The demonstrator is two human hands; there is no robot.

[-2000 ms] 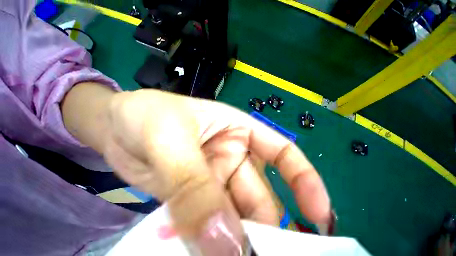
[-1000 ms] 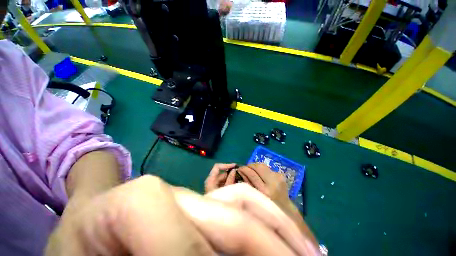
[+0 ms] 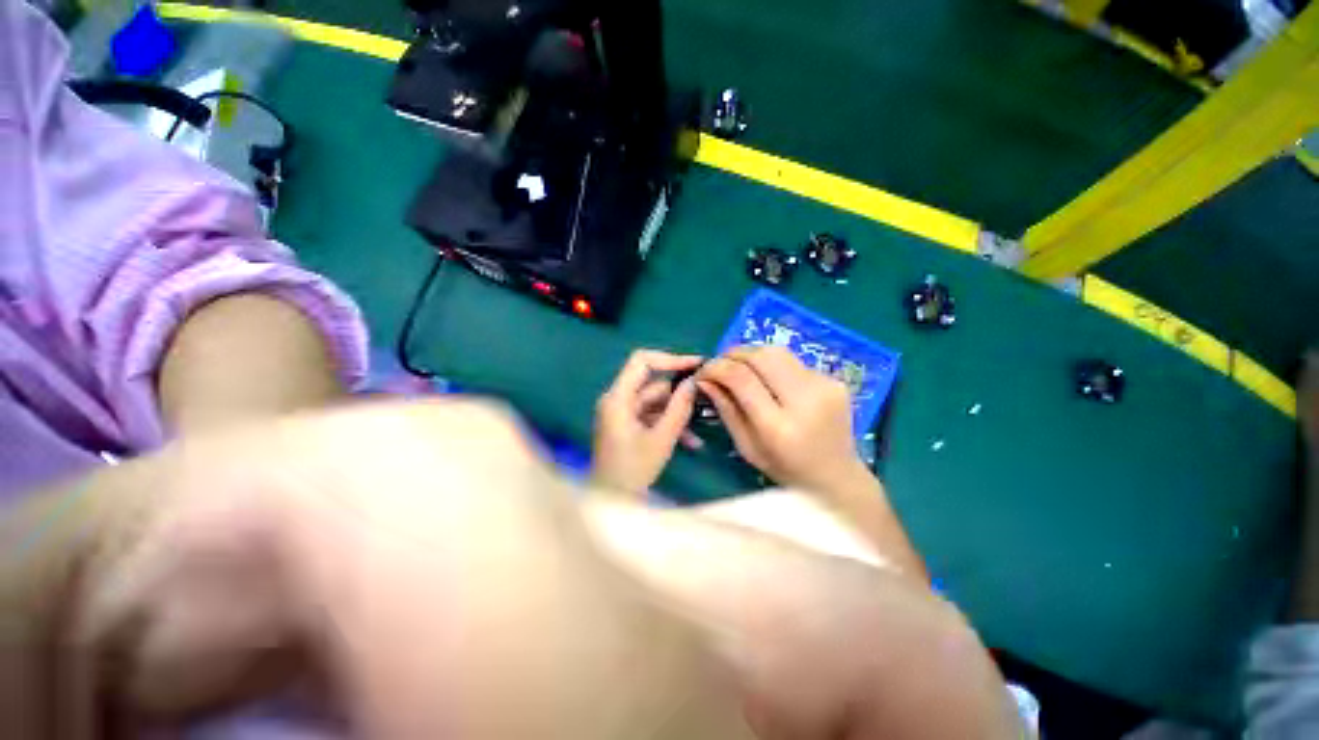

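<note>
My left hand [image 3: 637,422] and my right hand [image 3: 793,416] are together at the near-left side of the blue tray [image 3: 877,367]. Their fingertips pinch a small black unit [image 3: 705,411], mostly hidden by the fingers. The tray holds small pale bits and lies partly under my right hand. Several similar black units lie on the green mat beyond and right of it, one at its far side [image 3: 771,265] and one farther right [image 3: 1099,382]. Another person's large blurred hand [image 3: 477,578] is close to the camera and covers part of my forearms.
A black benchtop machine [image 3: 506,231] with a red light and cable stands beyond my left hand. Another person's pink striped sleeve [image 3: 253,333] fills the left. Yellow tape [image 3: 839,195] and a yellow post [image 3: 1157,181] are beyond. A grey sleeve [image 3: 1287,665] shows at lower right.
The other person's hand first covered my hands, then moved lower and left, leaving them visible. The view has shifted. My hands remain together at the tray with the black unit since the middle frame.
</note>
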